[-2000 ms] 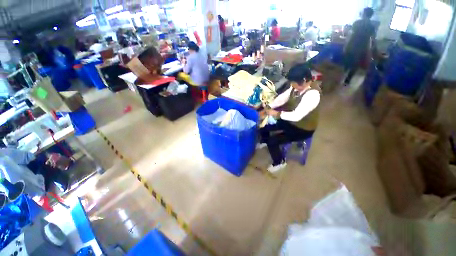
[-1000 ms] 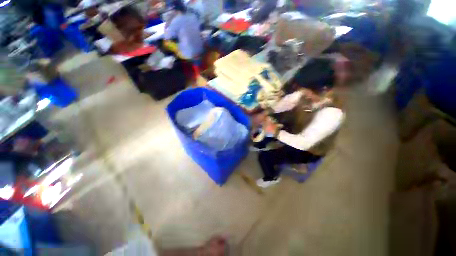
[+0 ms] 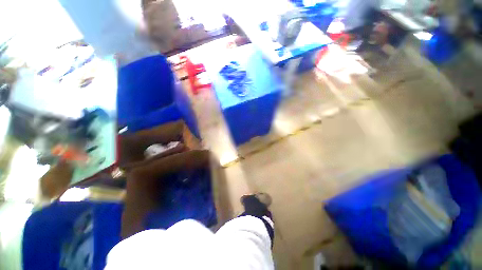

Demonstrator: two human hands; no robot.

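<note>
A large white rounded shape, apparently the white sack [image 3: 190, 248], fills the bottom middle of the head view and is cut off by the lower edge. A dark shoe or foot [image 3: 257, 204] shows just beyond it on the floor. Neither my left hand nor my right hand can be seen; whether the sack hides them cannot be told. The picture is blurred.
An open cardboard box [image 3: 132, 192] with dark-blue contents stands left of the sack. A blue bin [image 3: 251, 118] with blue pieces on its pale top is ahead. Another blue bin [image 3: 359, 203] with pale contents is at right. A white-topped table [image 3: 63, 95] is at upper left.
The view has swung left and down. The seated person has left the picture, and the filled bin is now at lower right. The blurred hand at the earlier bottom edge is gone.
</note>
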